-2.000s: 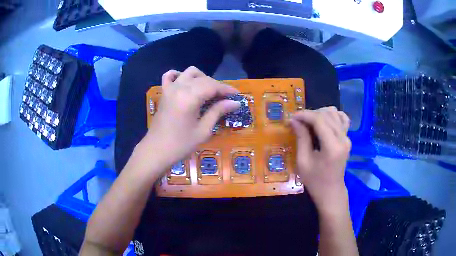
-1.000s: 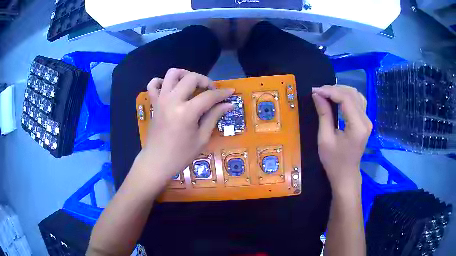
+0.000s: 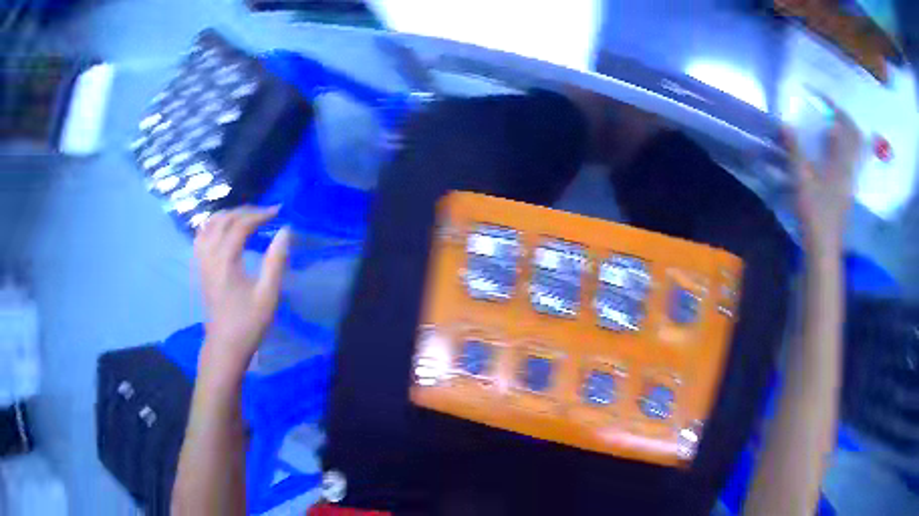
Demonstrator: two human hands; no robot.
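The orange fixture plate point(image 3: 564, 333) rests tilted on dark-trousered thighs; the view is blurred by motion. Circuit boards point(image 3: 558, 277) cover three nests of the upper row, from the left. The upper row's rightmost nest and the lower row show small dark components point(image 3: 537, 372) without boards on them. My left hand point(image 3: 239, 264) is at the near edge of the stacked PCB trays point(image 3: 197, 136), fingers apart, with nothing visible in it. My right hand point(image 3: 828, 166) is raised at the machine's right front, blurred; whether it touches anything cannot be told.
The white machine point(image 3: 806, 81) spans the top, with a red knob point(image 3: 883, 149) at right. Blue stools point(image 3: 327, 191) stand at both sides. Another black tray stack point(image 3: 146, 428) is low at left. Dark trays point(image 3: 887, 353) are blurred at right.
The view has swung left. My left hand has let go of the board on the plate and moved left to the trays. My right hand has moved up to the machine.
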